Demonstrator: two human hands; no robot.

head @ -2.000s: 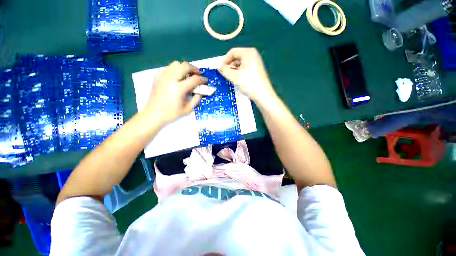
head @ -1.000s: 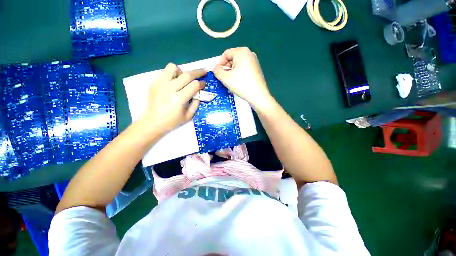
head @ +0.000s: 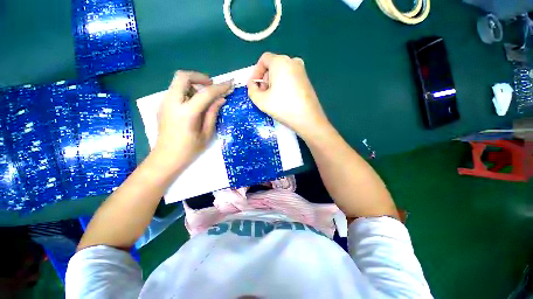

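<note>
A blue circuit board (head: 250, 140) lies on a white sheet (head: 196, 181) in front of me, its far end between my hands. My left hand (head: 188, 114) is over the sheet's left part, fingers bent, with thumb and forefinger near the board's far left corner. Whether it holds something small is too blurred to tell. My right hand (head: 285, 90) is at the board's far right corner. Its fingers are closed on a short narrow pale strip (head: 259, 82), mostly hidden by the fingers.
Overlapping blue boards (head: 64, 143) lie at left, more boards (head: 108, 38) beyond them. A cream ring (head: 252, 32) and several stacked rings (head: 409, 14) lie at the far side. A black phone (head: 433, 82) and white lump (head: 501, 98) lie right. A red stool (head: 499, 160) stands below right.
The pale piece seen at my left fingers no longer shows. My left hand has drawn a little left, away from over the board. My right hand stays near the far corner. The view has shifted slightly.
</note>
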